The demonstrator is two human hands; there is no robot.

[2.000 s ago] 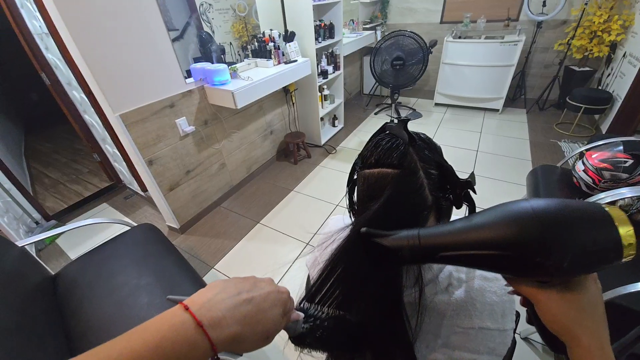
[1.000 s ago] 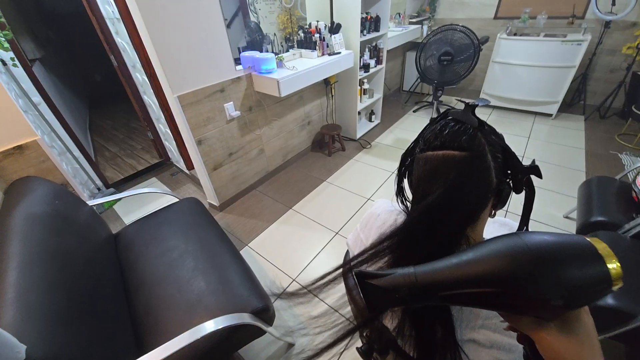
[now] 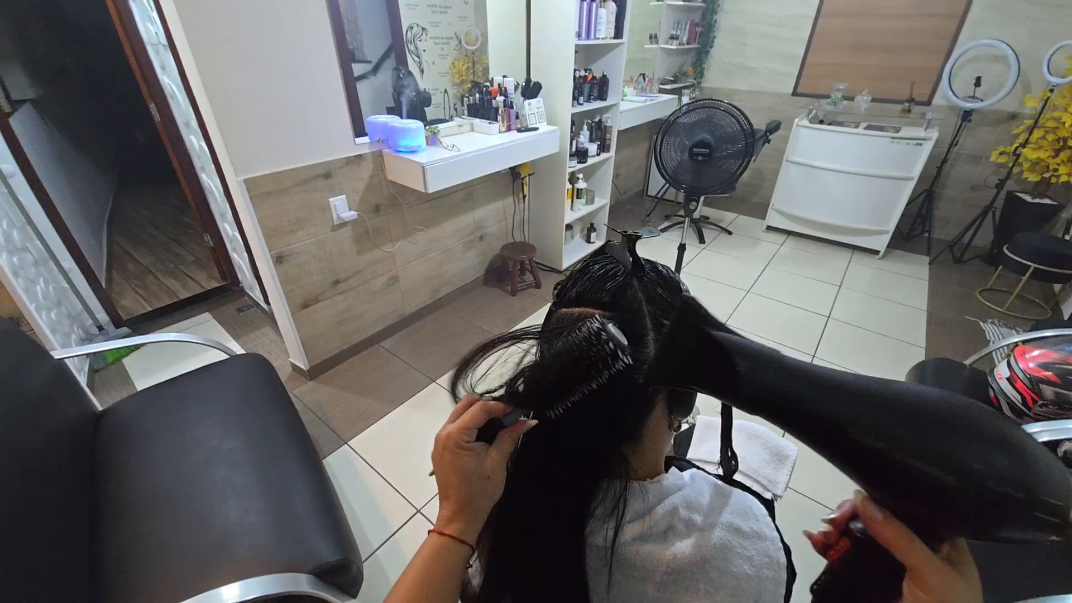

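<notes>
My left hand (image 3: 476, 465), with a red string at the wrist, grips the handle of a round hairbrush (image 3: 586, 368). The bristles lie against the dark hair (image 3: 544, 486) at the back of a seated person's head, and strands loop out at the left. My right hand (image 3: 900, 544) holds a black hair dryer (image 3: 837, 419) by its handle, its nozzle close to the brush on the right. A hair clip (image 3: 632, 237) stands on the crown. A white towel (image 3: 687, 536) covers the person's shoulders.
A black salon chair (image 3: 209, 461) with metal armrests stands at the left. Beyond are a wooden stool (image 3: 520, 268), a white wall counter (image 3: 477, 159), shelves of bottles (image 3: 596, 105) and a standing fan (image 3: 703, 151). A red and black helmet (image 3: 1034, 377) rests at the right edge.
My left hand, low with the brush in the hair two seconds ago and out of view one second ago, is now higher, with the brush near the back of the head. The dryer stays in my right hand.
</notes>
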